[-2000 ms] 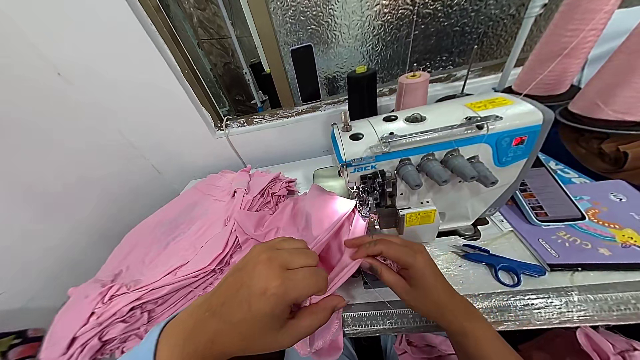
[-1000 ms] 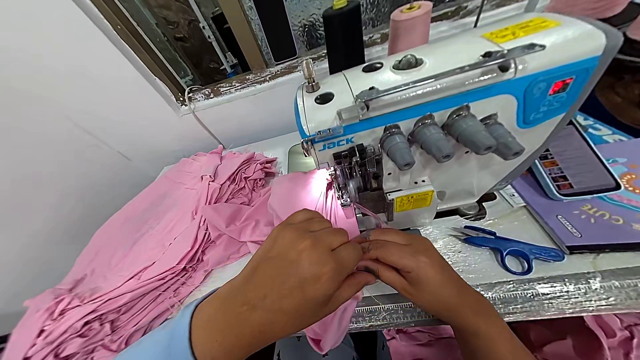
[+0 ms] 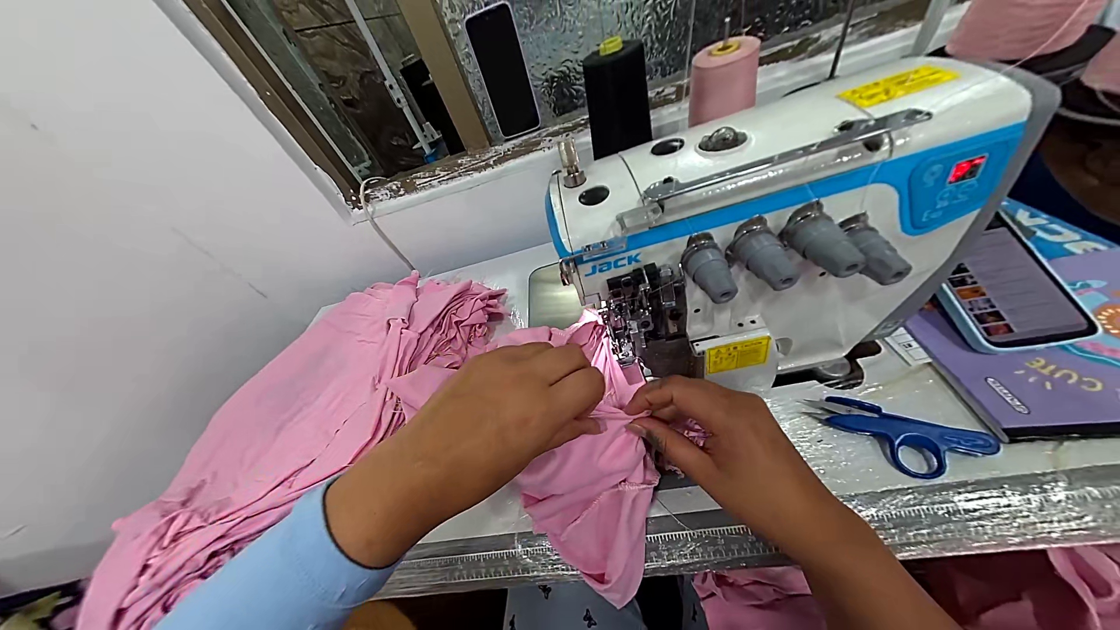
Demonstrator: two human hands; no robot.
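A white and blue Jack overlock sewing machine stands on the table, its lamp lighting the needle area. Pink knit fabric runs from the presser foot toward me and hangs over the table's front edge. My left hand is on the fabric just left of the foot, fingers curled and pinching it. Close by on the right, my right hand pinches a fold of the same fabric between thumb and fingers. A heap of pink fabric pieces lies left of my left hand.
Blue thread snips lie right of my right hand. Beyond them a phone rests on a purple notebook. Black and pink thread cones stand behind the machine. A ruler tape runs along the table's front edge.
My hands were touching each other a second ago; now they are a little apart on the fabric. More of the pink cloth lies spread below my left hand.
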